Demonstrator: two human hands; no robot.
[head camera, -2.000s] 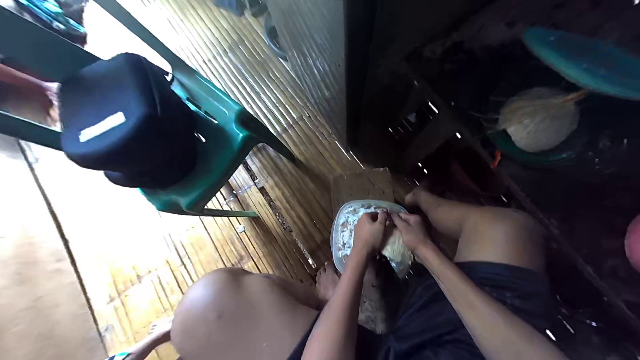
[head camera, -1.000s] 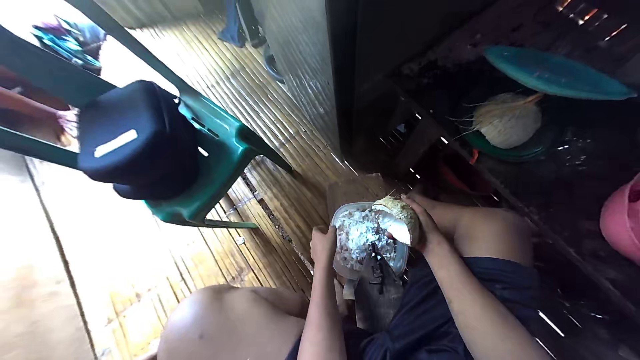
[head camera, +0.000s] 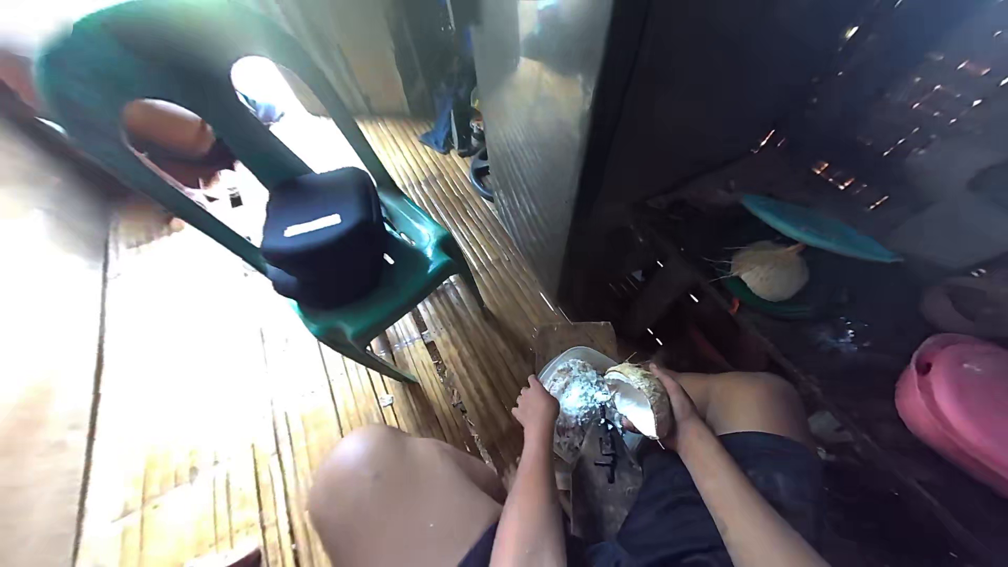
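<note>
My right hand (head camera: 679, 408) holds a coconut half (head camera: 639, 398), its white inside turned left toward a dark metal grater (head camera: 606, 447) that juts up between my legs. At the left rim of a clear plastic container (head camera: 581, 353), my left hand (head camera: 536, 404) rests with curled fingers, seemingly gripping the rim. White grated coconut (head camera: 577, 387) lies in the container. The grater is fixed to a wooden board (head camera: 602, 492) below me. The coconut half partly hides the grater's tip.
A green plastic chair (head camera: 425, 228) with a black case (head camera: 323, 236) stands on the bamboo floor (head camera: 362, 472) at left. At right are a husked coconut (head camera: 770, 270), a teal lid or dish (head camera: 819, 227) and a pink container (head camera: 957, 402). Behind the chair, a person is partly visible.
Two seconds ago both hands were together over the container; since then my left hand has moved left to its rim. The coconut half stays in my right hand. The view has shifted.
</note>
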